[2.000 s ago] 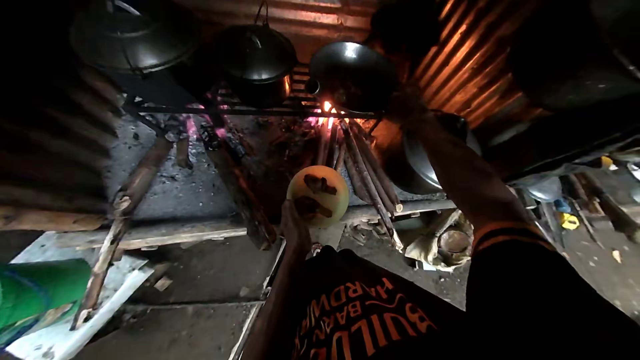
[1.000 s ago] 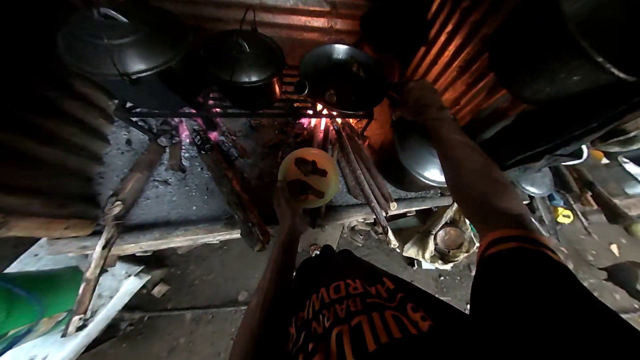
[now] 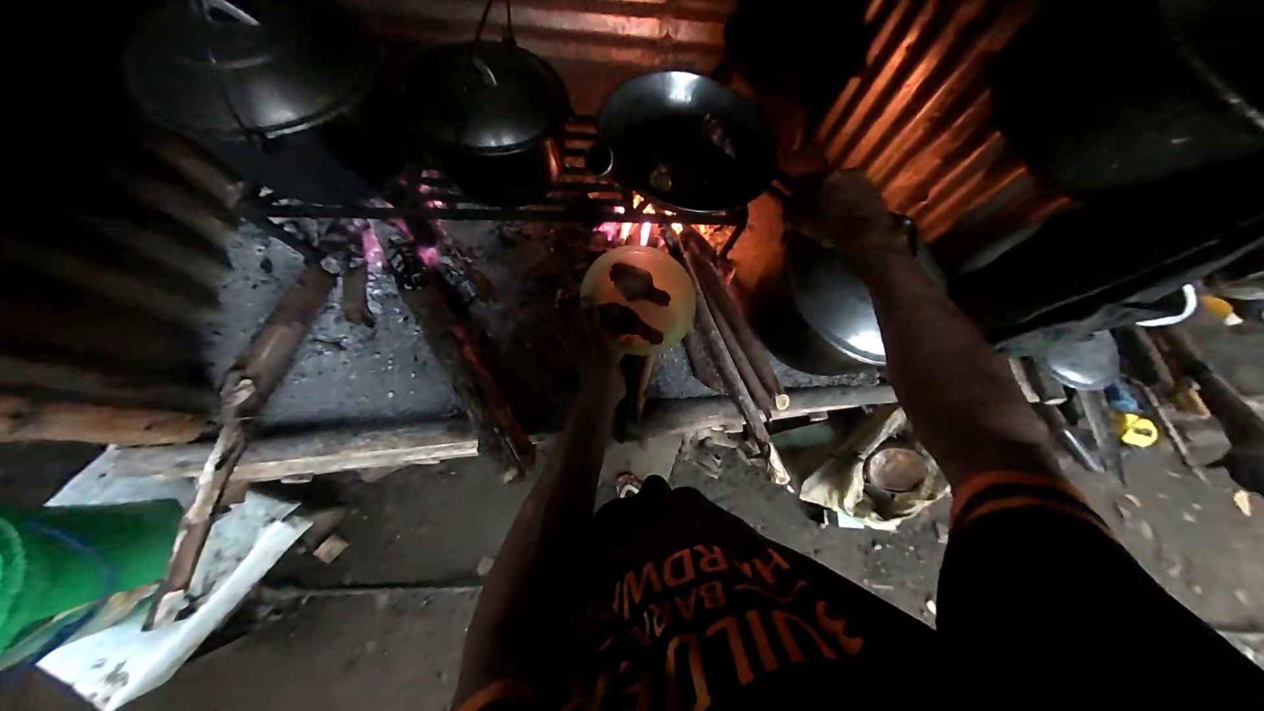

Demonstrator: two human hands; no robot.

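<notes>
My left hand (image 3: 598,354) holds a pale round plate (image 3: 675,314) by its near left edge, in front of the fire. Two dark brown pieces of food (image 3: 638,282) lie on it. My right hand (image 3: 841,209) is closed around the handle of a dark frying pan (image 3: 632,123), whose grip is mostly in shadow. The pan rests on a metal grate (image 3: 395,212) over burning firewood, with a few small pieces of food inside.
Two lidded pots (image 3: 489,99) stand on the grate to the left. Firewood sticks (image 3: 736,336) jut toward me over the hearth's wooden edge (image 3: 375,449). A lidded metal pot (image 3: 839,296) sits below my right forearm. A green container (image 3: 89,558) lies at lower left.
My right hand and the pan handle come into clearer view than two seconds ago. The pan sits tilted less toward the back, and small food pieces show in it.
</notes>
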